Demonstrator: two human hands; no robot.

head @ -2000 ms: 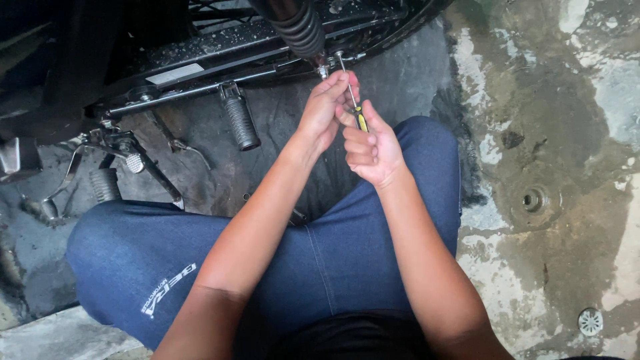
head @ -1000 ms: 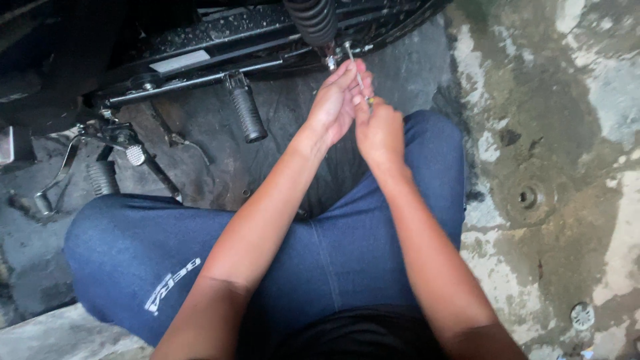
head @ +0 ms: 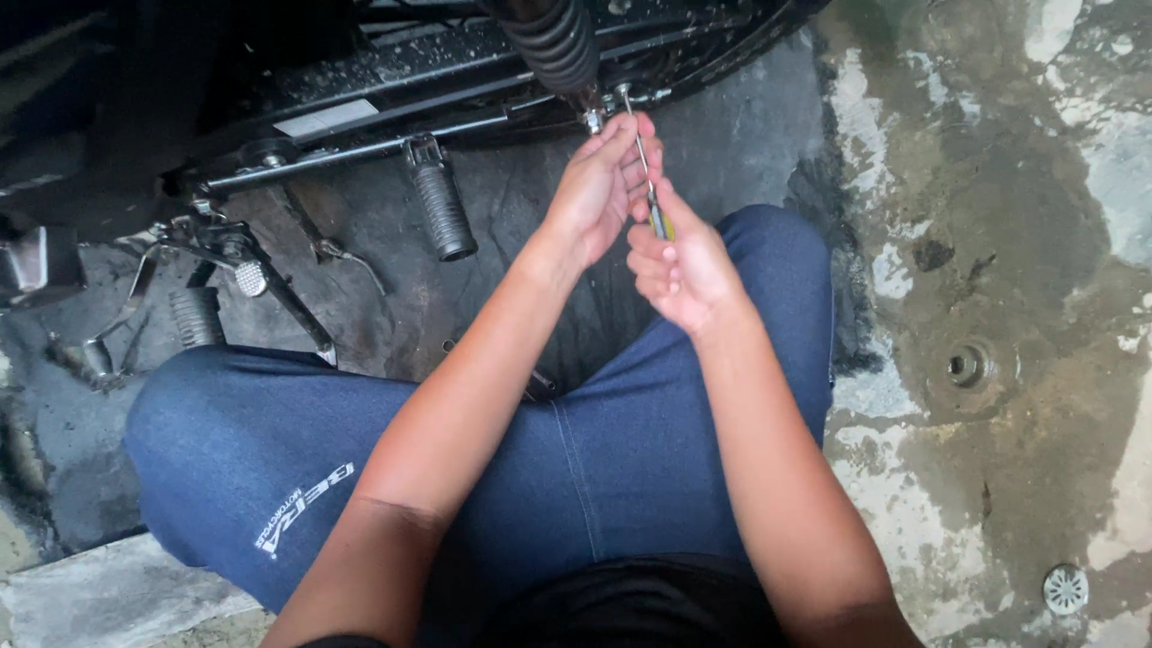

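A screwdriver with a yellow and black handle (head: 661,219) and a thin metal shaft is in my right hand (head: 686,261), fingers curled round the handle. Its shaft runs up past the fingers of my left hand (head: 605,184), and the far end meets a metal fitting (head: 623,90) low on the motorcycle. My left fingertips are at the shaft, beneath the ribbed rubber boot (head: 558,54); whether they grip it I cannot tell. A thin metal rod (head: 360,151) runs along the motorcycle's side, left of my hands.
A ribbed rubber footpeg (head: 441,211) juts out left of my left forearm. Farther left are a pedal or lever (head: 135,288), another ribbed footpeg (head: 195,317) and a stand leg (head: 292,310). A small tool (head: 540,385) lies partly hidden by my legs. A round drain cover (head: 1066,589) is at lower right.
My right hand has shifted on the screwdriver; its handle, mostly hidden about one second ago, shows again. My left hand stays near the shaft.
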